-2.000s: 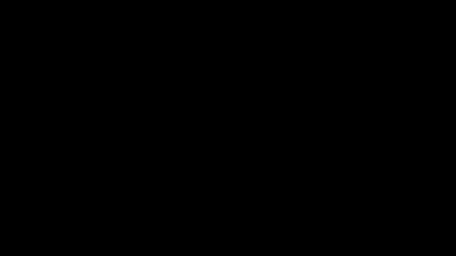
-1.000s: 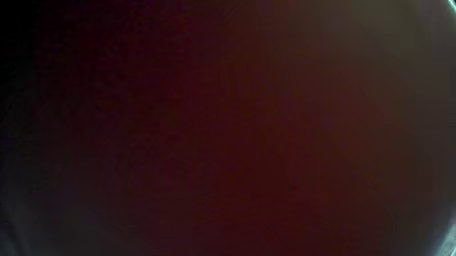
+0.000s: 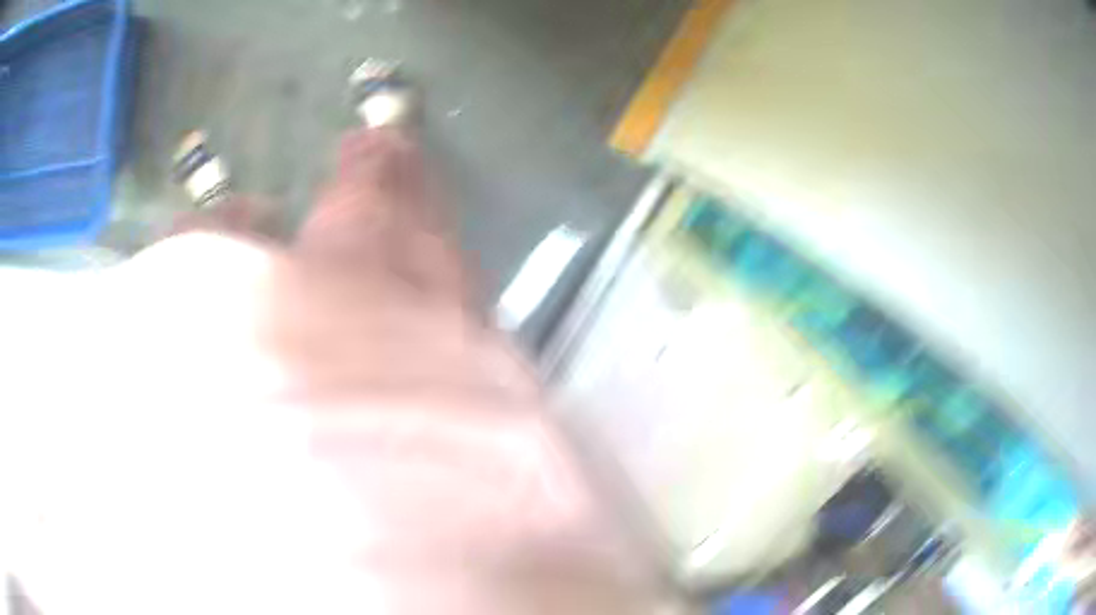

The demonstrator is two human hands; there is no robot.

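Note:
The view is tilted and strongly blurred. Neither of my hands can be made out. A white table or machine surface [image 3: 673,396] lies at the lower right, with small dark and blue items [image 3: 859,505] on it, too blurred to name. A blue-green band [image 3: 865,342] runs slanting along its upper side. A small pinkish patch at the right edge is too unclear to name.
Legs in pinkish trousers [image 3: 391,276] and two feet [image 3: 382,96] show on the grey floor. A blue plastic basket [image 3: 114,132] stands at the upper left. A large pale panel with an orange rim [image 3: 673,78] fills the upper right. The lower left is overexposed white.
The picture was fully black, then dark red and blurred with light only at its rim. Now the floor, legs, basket and table show.

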